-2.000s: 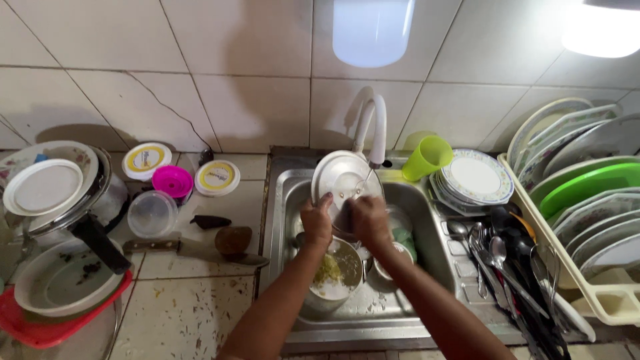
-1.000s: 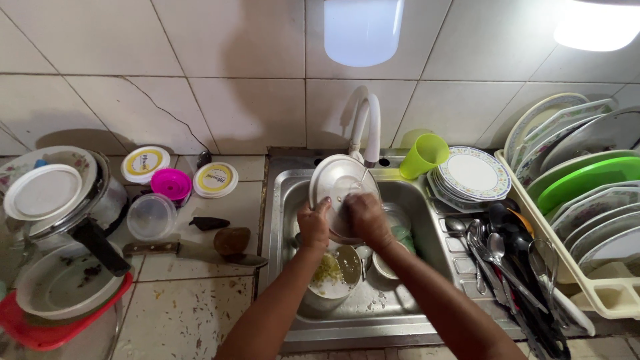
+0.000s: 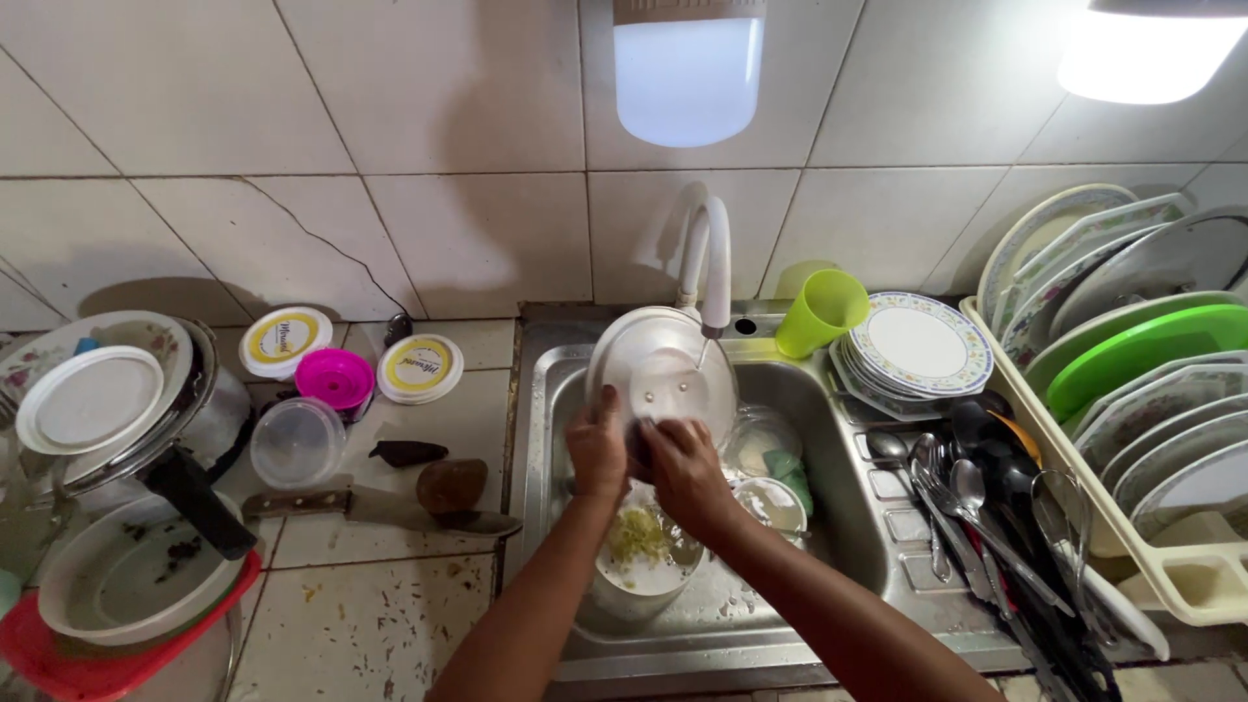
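A round metal pot lid [image 3: 673, 356] is tilted up over the steel sink [image 3: 858, 526], under a thin stream from the white faucet [image 3: 717, 263]. My left hand [image 3: 597, 448] grips the lid's lower left edge. In my right hand [image 3: 687, 468] is a dark knob or scrubber, pressed at the lid's lower part; which it is cannot be told. Two rivets show on the lid. Below my hands, a metal pot [image 3: 643, 575] holds yellowish scraps. Beside it in the sink are a white bowl [image 3: 770, 507], a clear container [image 3: 756, 439] and a green cloth or sponge [image 3: 788, 476].
Left of the sink lie a large knife [image 3: 429, 515], a brown object [image 3: 451, 485], plastic lids [image 3: 419, 369] and stacked pots [image 3: 219, 419]. On the right are a lime-green cup [image 3: 824, 312], stacked plates [image 3: 916, 341], a pile of utensils [image 3: 985, 497] and a cream dish rack [image 3: 1102, 497] holding plates.
The lid stays held over the sink, its rim now somewhat more turned to the camera. My right hand remains at the lid's lower part, slightly shifted.
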